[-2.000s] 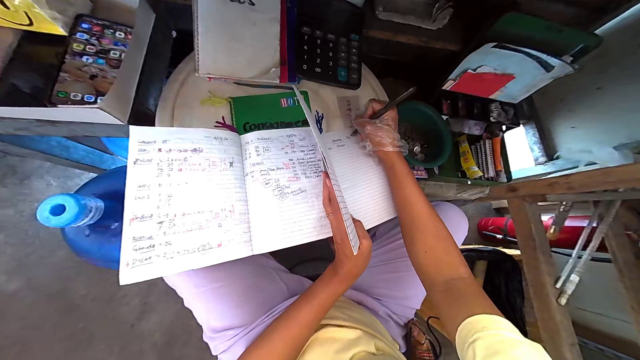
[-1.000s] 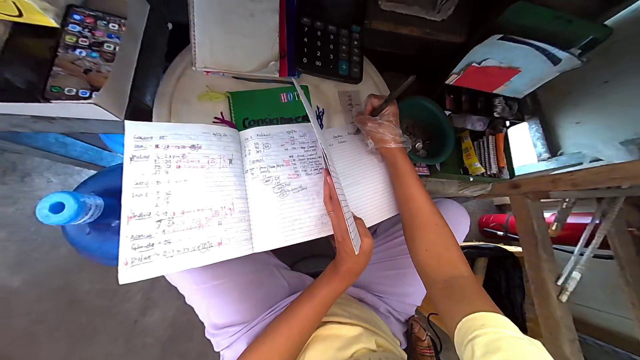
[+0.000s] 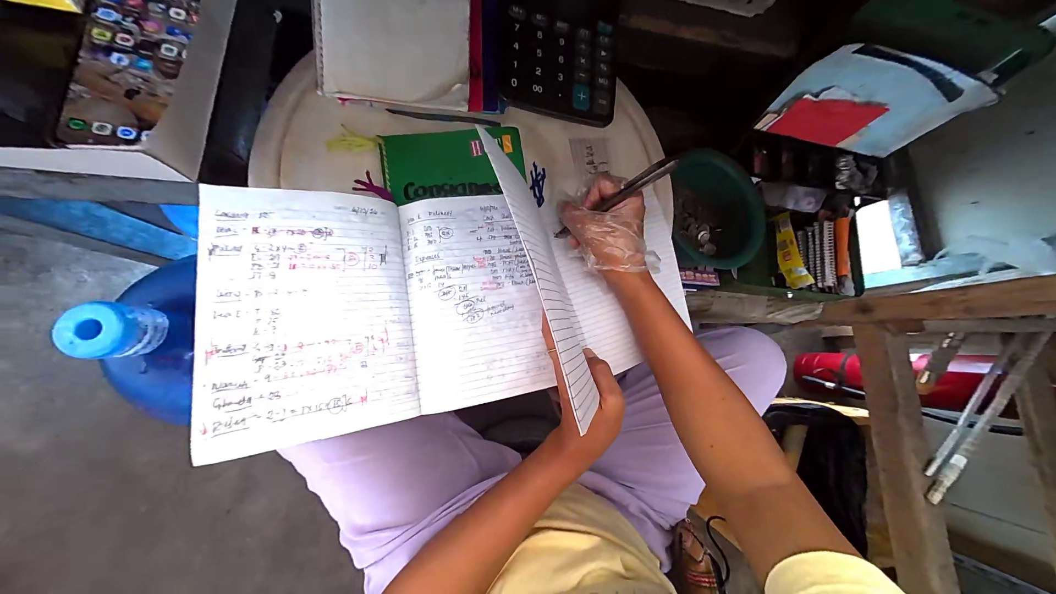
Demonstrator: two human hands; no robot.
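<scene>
An open lined notebook (image 3: pixel 462 355) with handwriting lies across my lap and the edge of a round pale stool top (image 3: pixel 285 140). My left hand (image 3: pixel 590 396) grips one lined page (image 3: pixel 553 289) near its lower edge and holds it raised. My right hand (image 3: pixel 606 223), in a clear plastic glove, holds a dark pen (image 3: pixel 643 177), its tip at the upper part of the right-hand page (image 3: pixel 619 313). Behind the notebook lies a green-covered notebook (image 3: pixel 437 161). Beyond are a black calculator (image 3: pixel 557 66) and a worn pale pad (image 3: pixel 396 49).
A green bowl of coins (image 3: pixel 718 210) sits right of my right hand, beside a tray holding a spiral notebook (image 3: pixel 817 256). At left are a blue water jug (image 3: pixel 148 363) and a smartphone (image 3: pixel 124 70) in a box. A wooden frame (image 3: pixel 891 412) stands at right.
My right hand with the pen has moved slightly down and back on the page. The left hand keeps holding the raised page.
</scene>
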